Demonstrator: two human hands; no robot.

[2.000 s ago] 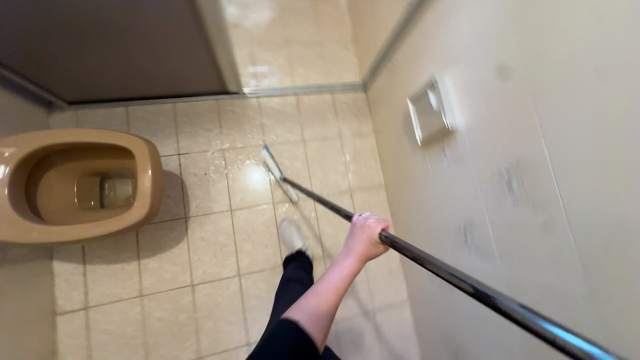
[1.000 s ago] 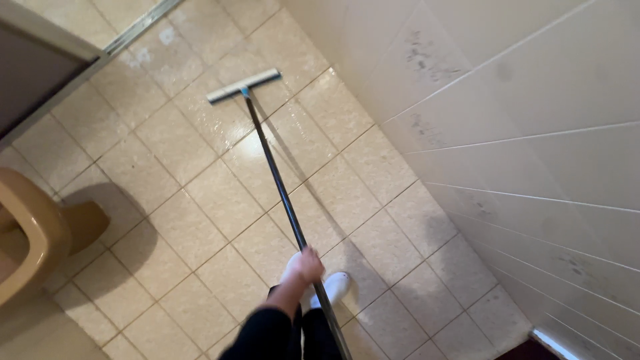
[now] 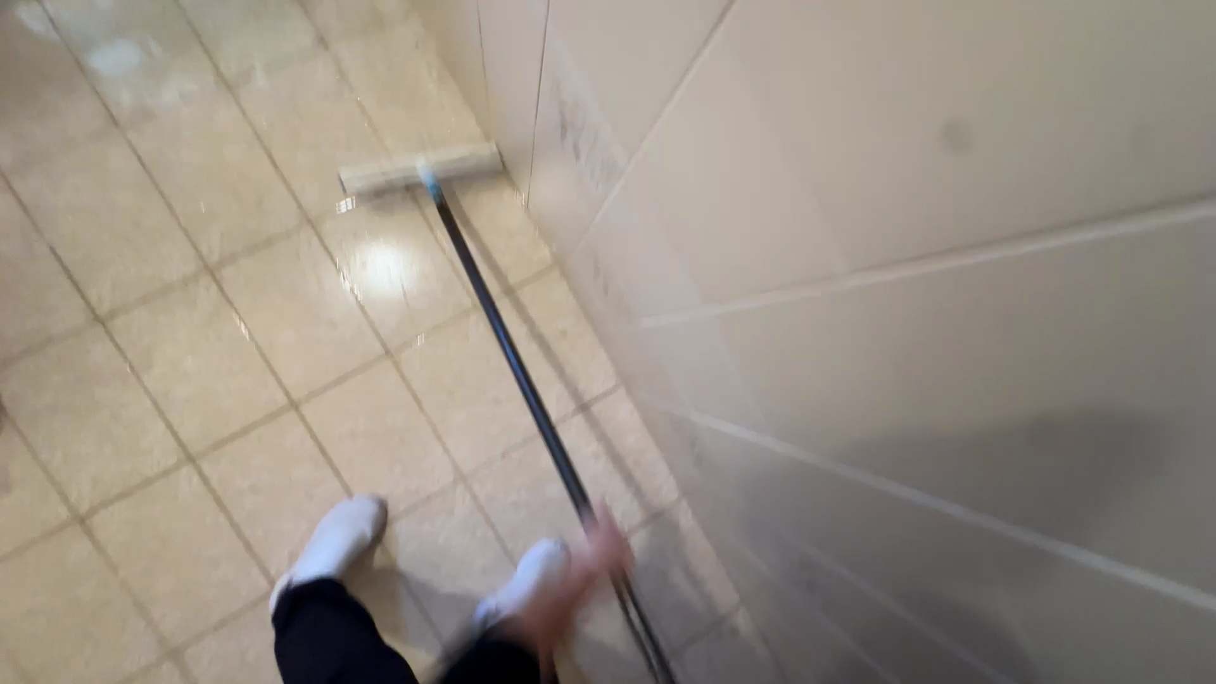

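My left hand (image 3: 603, 551), blurred by motion, is closed around the dark pole (image 3: 518, 366) of a floor squeegee. The squeegee's wide, pale head (image 3: 385, 176) lies on the wet tile floor (image 3: 237, 380), its right end close against the foot of the wall. A light blue joint links the head to the pole. The pole's upper end runs out of the bottom of the view. My right hand is not in view. Below the head, a bright reflection shines on the wet tiles.
A pale panelled or tiled wall (image 3: 902, 332) with dark smudges rises along the right side. My two white-covered feet (image 3: 342, 537) stand on the floor at the bottom, left of the pole. Whitish wet patches (image 3: 119, 57) mark the floor at the upper left.
The squeegee head has moved right, up to the wall. My left hand keeps hold of the pole. The view has shifted, and the tan toilet at the left is out of sight.
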